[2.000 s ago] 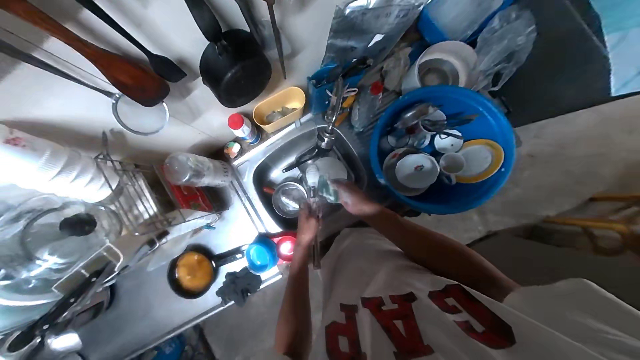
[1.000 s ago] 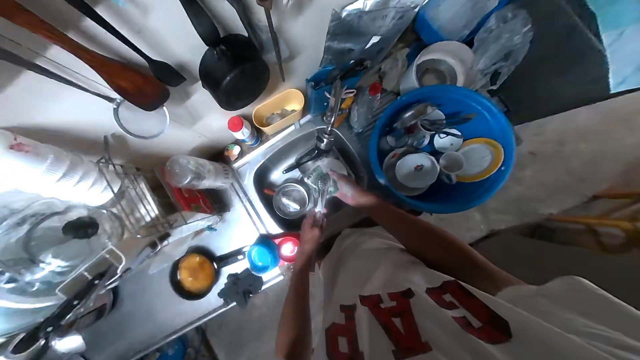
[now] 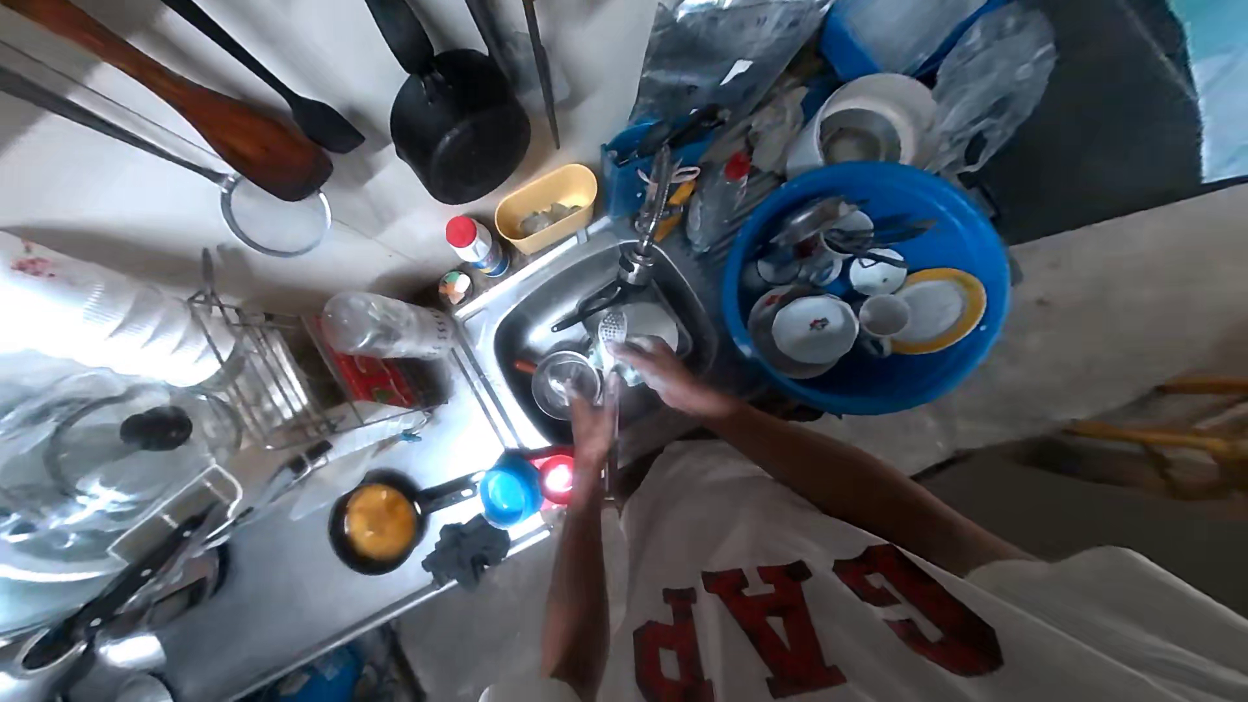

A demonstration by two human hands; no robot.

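Note:
Over the steel sink (image 3: 526,322), my left hand (image 3: 592,429) is closed around the handle of a slotted metal spoon (image 3: 612,330), whose perforated head points up toward the tap (image 3: 639,255). My right hand (image 3: 663,370) is at the spoon's neck, fingers bent against it; a pale, blurred cloth or sponge (image 3: 629,370) shows under those fingers. A round metal strainer or bowl (image 3: 565,383) lies in the sink just left of the spoon. Behind my right hand is a white plate (image 3: 651,322) in the basin.
A blue basin (image 3: 868,395) of bowls, plates, a mug and cutlery stands right of the sink. At the left are a small frying pan (image 3: 378,522), a blue cup (image 3: 509,490), a red cup (image 3: 558,478) and a dark cloth (image 3: 466,552). A yellow tub (image 3: 548,207) sits behind.
Both hands have stayed over the sink. The slotted spoon's head now shows clearly between them, where it was blurred before. The basin and pan have not moved.

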